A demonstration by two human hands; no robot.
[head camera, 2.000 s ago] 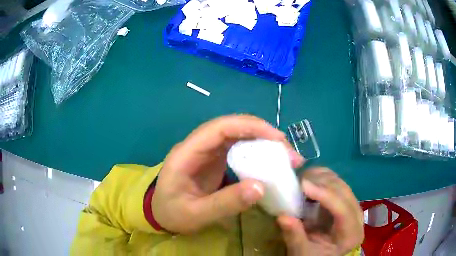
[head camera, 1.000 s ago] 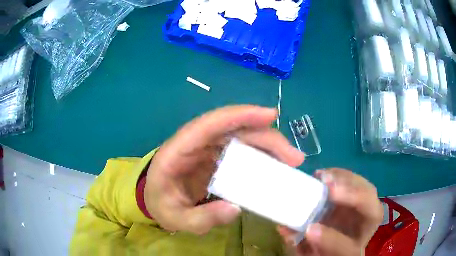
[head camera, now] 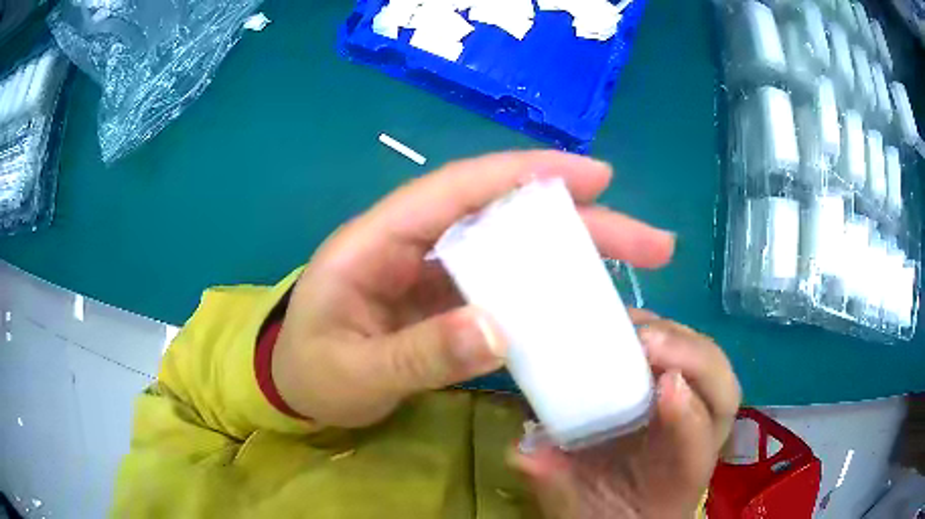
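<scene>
A white plastic housing (head camera: 558,314) is held above the bench, tilted, with its wider end up and left. A thin clear edge shows at its upper end and a clear rim at its lower end. My left hand (head camera: 396,294) grips it from the left, thumb on the near face and fingers behind. My right hand (head camera: 649,426) holds its lower end between thumb and fingers. The clear pin block (head camera: 631,284) lies on the bench, mostly hidden behind the hands.
A blue tray (head camera: 553,101) with white pieces is at top centre. A clear blister tray (head camera: 745,294) of white housings is at right, another (head camera: 46,193) at left. A plastic bag (head camera: 152,71), a white strip (head camera: 402,149) and a red stool (head camera: 776,487) also show.
The housing has been turned from blurred and slanting to broad face up, then more upright. Both hands stay on it; my left hand has moved up a little. The view has shifted slightly.
</scene>
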